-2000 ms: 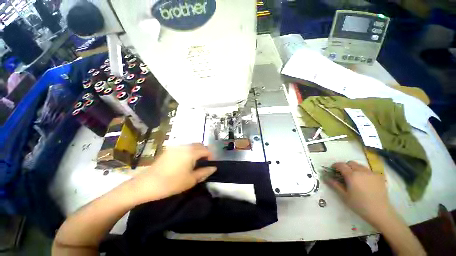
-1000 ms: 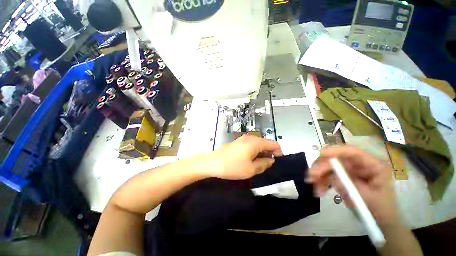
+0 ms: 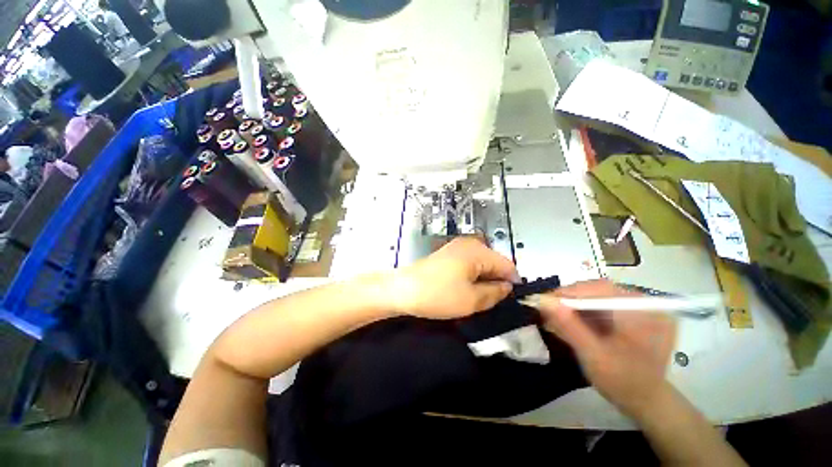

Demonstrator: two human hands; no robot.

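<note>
Dark trousers (image 3: 401,369) lie across the table's front edge, with a folded waistband (image 3: 497,319) between my hands and white lining (image 3: 515,344) showing below it. My left hand (image 3: 456,281) pinches the waistband's upper edge, in front of the metal work clamp (image 3: 447,208). My right hand (image 3: 616,337) holds a white marking pen (image 3: 639,304), slightly blurred, lying sideways with its left end at the waistband beside my left fingertips. Whether the tip touches the cloth is hard to tell.
The machine head (image 3: 420,82) stands ahead. Thread spools (image 3: 246,150), a yellow and black box (image 3: 260,239) and a blue crate (image 3: 82,219) are left. An olive garment piece (image 3: 666,205), a ruler (image 3: 734,296), paper sheets (image 3: 675,119) and a control panel (image 3: 707,46) are right.
My left hand has moved right with the waistband, away from its earlier place. My right hand has picked up the white pen and brought it left to the waistband, which is now more folded.
</note>
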